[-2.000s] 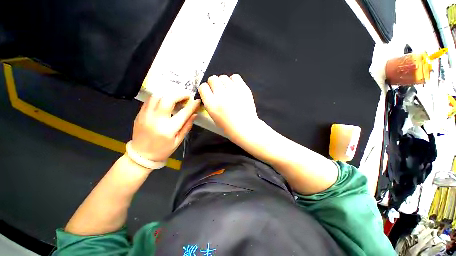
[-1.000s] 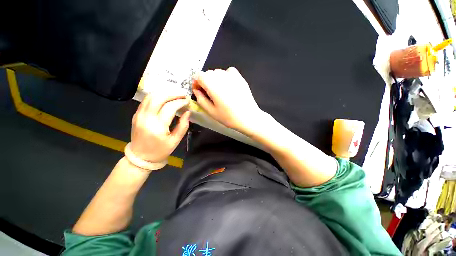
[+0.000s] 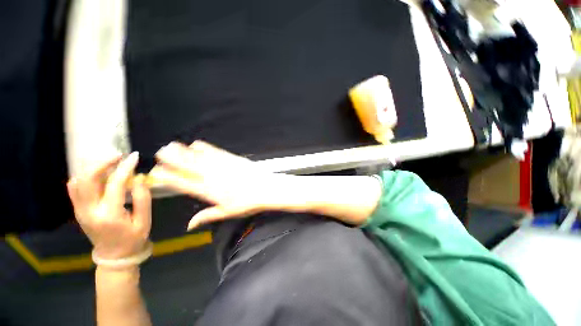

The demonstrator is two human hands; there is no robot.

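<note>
A large matte black cut panel [image 3: 267, 70] lies flat in front of me, its near edge along the table's front edge. My left hand [image 3: 114, 200] is at the panel's near left corner, fingers bent over the table edge; whether it pinches anything cannot be told. My right hand [image 3: 207, 178] lies just beside it on the near edge, fingers stretched and apart, slightly blurred, with nothing seen in it. A glue bottle [image 3: 372, 105] with yellow-orange contents lies on the panel at the right, nozzle towards me.
A dark stack of panels [image 3: 28, 114] is at the far left beyond a white table strip [image 3: 95, 83]. Tangled black offcuts [image 3: 509, 70] lie at the right end. A cardboard box [image 3: 495, 181] is below the table. A yellow line [image 3: 70, 263] marks the floor.
The view has turned and shifted right, and the glue pot is out of view. My right hand has opened from its curled pose and flattened along the edge. My left hand stays near the corner.
</note>
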